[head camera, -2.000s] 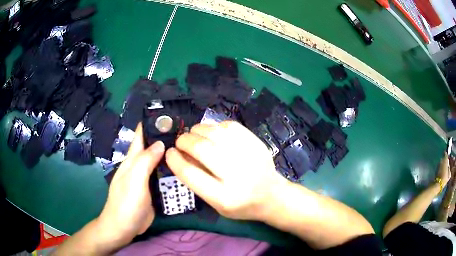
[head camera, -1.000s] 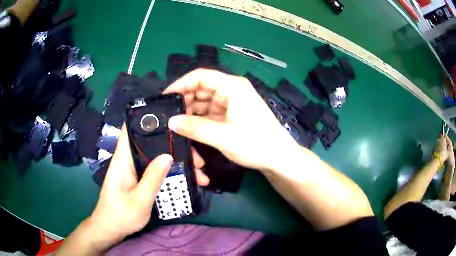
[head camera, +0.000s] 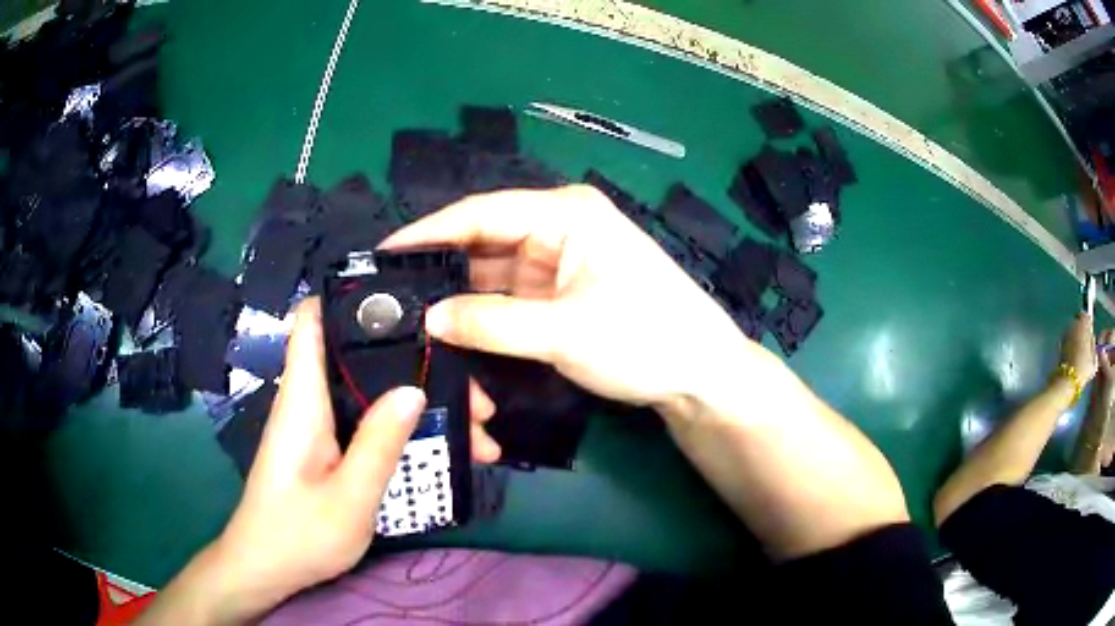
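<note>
A black phone body (head camera: 455, 404) stands nearly upright in the picture between my hands. Its round silvery speaker (head camera: 379, 313) is in the upper half, with thin red wires curving below it. The white keypad board (head camera: 417, 489) with dark dots is at the lower end. My left hand (head camera: 330, 459) holds the phone body from the left, thumb on its middle. My right hand (head camera: 563, 294) grips its upper right edge, thumb beside the speaker and fingers behind the top. A dark flat piece (head camera: 532, 416) shows below my right hand; what bears it is hidden.
Loose black inner covers (head camera: 422, 171) lie heaped left and centre, with a smaller pile (head camera: 789, 184) at right. Silver tweezers (head camera: 608, 127) lie beyond them. A pale strip (head camera: 783, 80) crosses the green bench (head camera: 893, 355). Another person's arms (head camera: 1027, 428) are at far right.
My right hand has moved from over the phone's middle to its upper right edge. The speaker and red wires are more exposed. The view has shifted, and an arm at upper left has gone.
</note>
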